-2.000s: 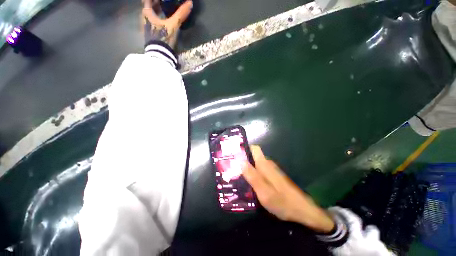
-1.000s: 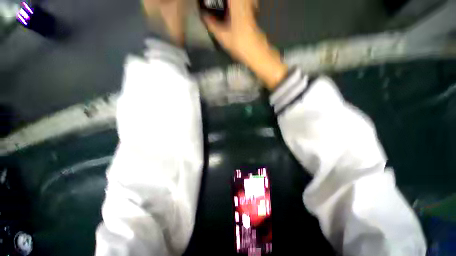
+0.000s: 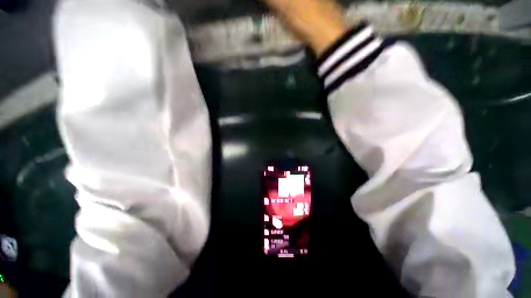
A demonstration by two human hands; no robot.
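A smartphone (image 3: pixel 286 212) with a lit red and white screen lies on the glossy dark green surface (image 3: pixel 256 134) between my forearms. My right hand (image 3: pixel 308 20) is cut off by the top edge; only its wrist and a blurred part of the hand show, so its fingers and anything in them are hidden. My left hand is out of the picture beyond the top edge; only the white sleeve shows.
The pale, spotted metal edge rail (image 3: pixel 250 35) crosses the top of the view, with the dark belt (image 3: pixel 26 46) beyond it at upper left. Small blurred items lie at the lower left edge. Something blue shows at the lower right edge.
My right hand left the phone and went up to the belt by my left hand, where a dark unit showed. Now both hands have passed up beyond the view. The lit unit has left the picture.
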